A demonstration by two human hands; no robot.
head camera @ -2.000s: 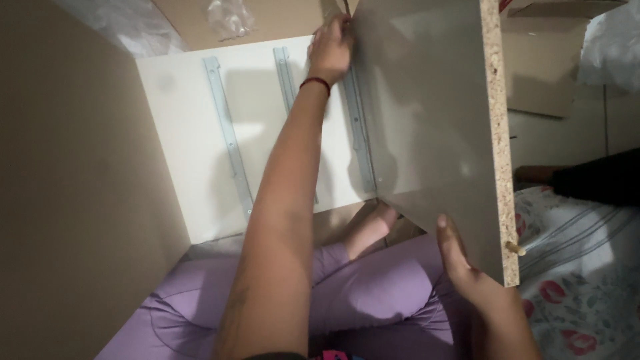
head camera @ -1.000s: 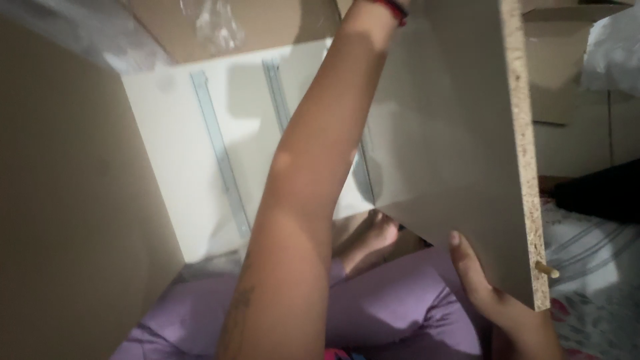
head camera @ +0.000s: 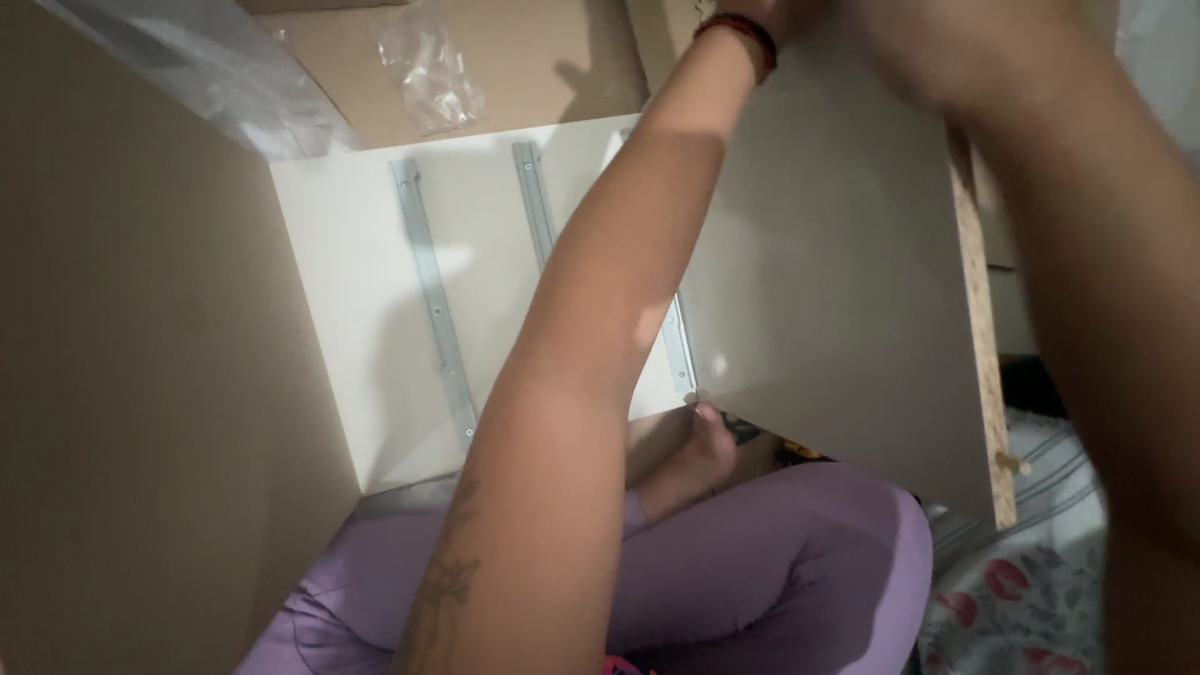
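A white side panel (head camera: 497,309) lies flat with metal drawer runners (head camera: 436,309) screwed to it. A brownish-grey particleboard panel (head camera: 825,244) stands upright at its right side, a wooden dowel (head camera: 1012,463) sticking out of its raw edge. Another large board (head camera: 159,309) rises on the left. My left hand (head camera: 797,14), below which a dark red bracelet circles the wrist, is at the far top end of the right panel, mostly cut off by the frame. Blurred, my right hand (head camera: 947,47) is beside it over the panel's upper edge; its fingers are hidden.
Cardboard (head camera: 553,66) with a clear plastic bag (head camera: 431,75) on it lies behind the white panel. Plastic wrap (head camera: 234,84) is at the upper left. My legs in purple trousers (head camera: 769,562) are folded close in front. A floral cloth (head camera: 1012,581) lies at the lower right.
My right hand has left the near lower corner of the right panel and moved up to its far end. My left hand has shifted further toward the top of the view.
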